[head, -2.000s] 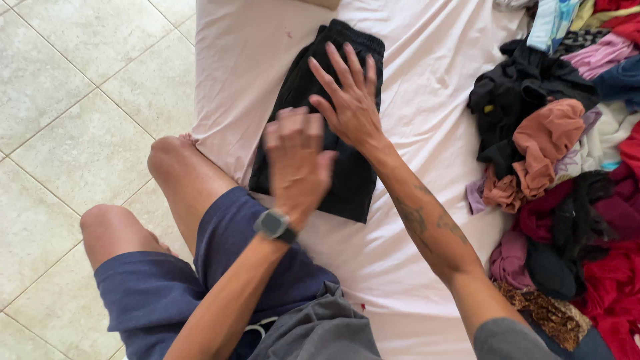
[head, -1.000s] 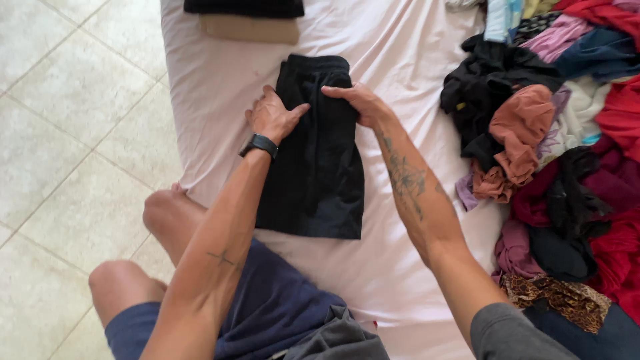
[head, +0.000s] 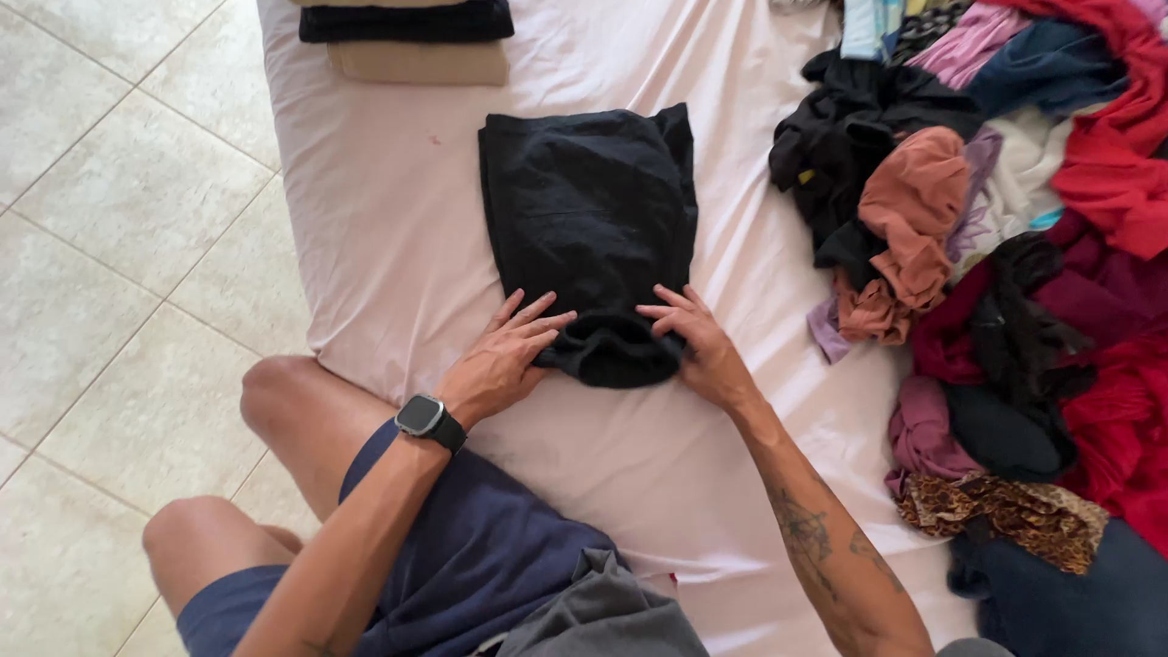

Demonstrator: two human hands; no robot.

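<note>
A black garment (head: 593, 210), which looks like a pair of shorts, lies folded flat on the pink bed sheet (head: 383, 219). Its near end is turned up in a rounded fold with an opening toward me. My left hand (head: 502, 360) grips the left corner of that fold, fingers spread on top and thumb hidden. At the right corner, my right hand (head: 698, 347) holds the fold with its fingers over the cloth. A smartwatch (head: 422, 415) is on my left wrist.
Folded clothes, with a black one (head: 406, 23) above a tan one (head: 420, 62), are stacked at the bed's far left. A large heap of loose clothes, including a rust-coloured garment (head: 912, 210) and a red one (head: 1118, 182), covers the right side. Tiled floor (head: 109, 274) lies left of the bed.
Both hands have moved from the garment's far end to its near end. The near end, flat one second ago, is now folded up, and the garment is shorter.
</note>
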